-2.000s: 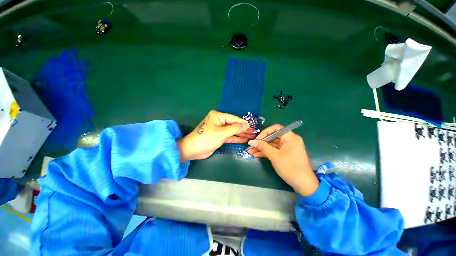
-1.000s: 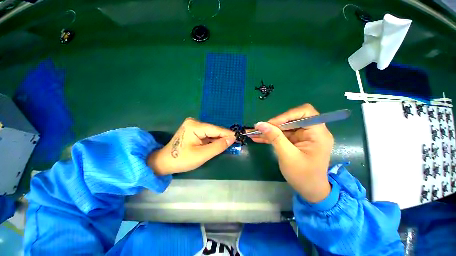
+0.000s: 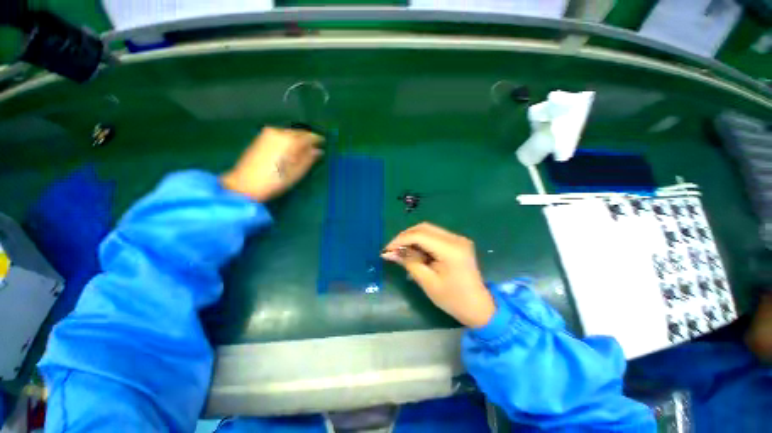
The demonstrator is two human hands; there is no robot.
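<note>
My left hand (image 3: 275, 162) is blurred and reaches over the belt, its fingertips beside a round black housing (image 3: 303, 127) that is partly hidden; whether it grips it I cannot tell. My right hand (image 3: 438, 264) is near the lower right edge of the blue mat (image 3: 354, 216), fingers closed around a small dark part (image 3: 415, 253). The tweezers cannot be made out. A black flex part (image 3: 410, 201) lies on the green belt right of the mat. Tiny shiny specks (image 3: 371, 289) lie at the mat's near end.
A white sheet (image 3: 605, 271) with rows of black parts lies at right, white strips (image 3: 542, 200) along its top. Behind are a dark blue pad (image 3: 601, 172) and crumpled white paper (image 3: 560, 127). A white box (image 3: 25, 292) and blue cloth (image 3: 72, 207) are at left.
My left hand has left the right hand and moved forward to the round housing. The tweezers no longer show in my right hand. The camera view has shifted.
</note>
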